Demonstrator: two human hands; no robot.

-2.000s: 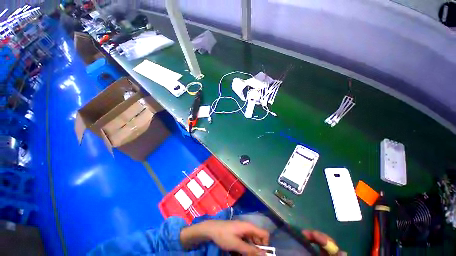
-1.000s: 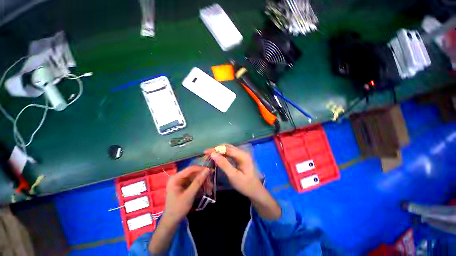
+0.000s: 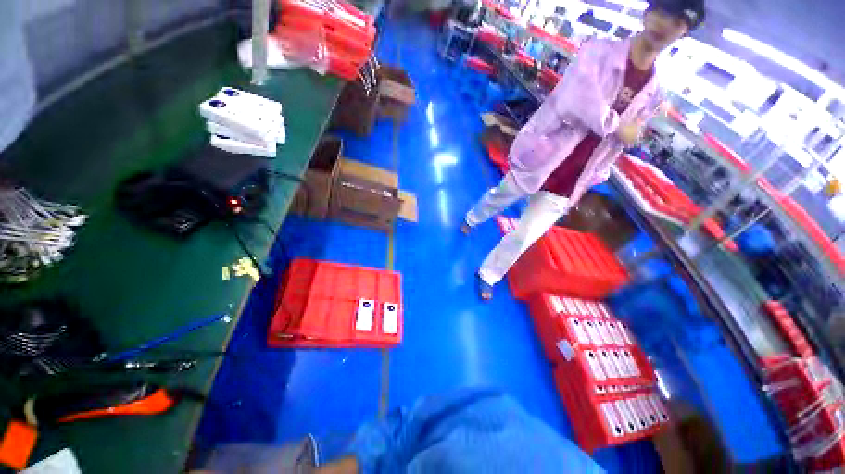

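Neither of my hands shows; only my blue right sleeve and a sliver of wrist are at the bottom edge, the hand cut off. On the green bench (image 3: 139,278) at the lower left lies a black-and-orange tool (image 3: 120,405). An orange square (image 3: 17,444) and a white corner of a cover (image 3: 56,467) are beside it, cut by the edge. Above them are a black fan (image 3: 42,335), a thin blue stick (image 3: 176,335) and a bunch of pale cables (image 3: 37,231). A black unit (image 3: 218,185) with a red light stands farther up, near stacked white housings (image 3: 245,120).
A red tray (image 3: 324,301) with two white units is beside the bench. Open cardboard boxes (image 3: 357,194) are beyond it. A person in pink (image 3: 565,125) is in the aisle by stacked red trays (image 3: 602,370). Another bench line runs along the right.
The view has swung right, from the bench front to the aisle. Both hands, which were together at the bench edge, have left the picture. The person in pink has come into view.
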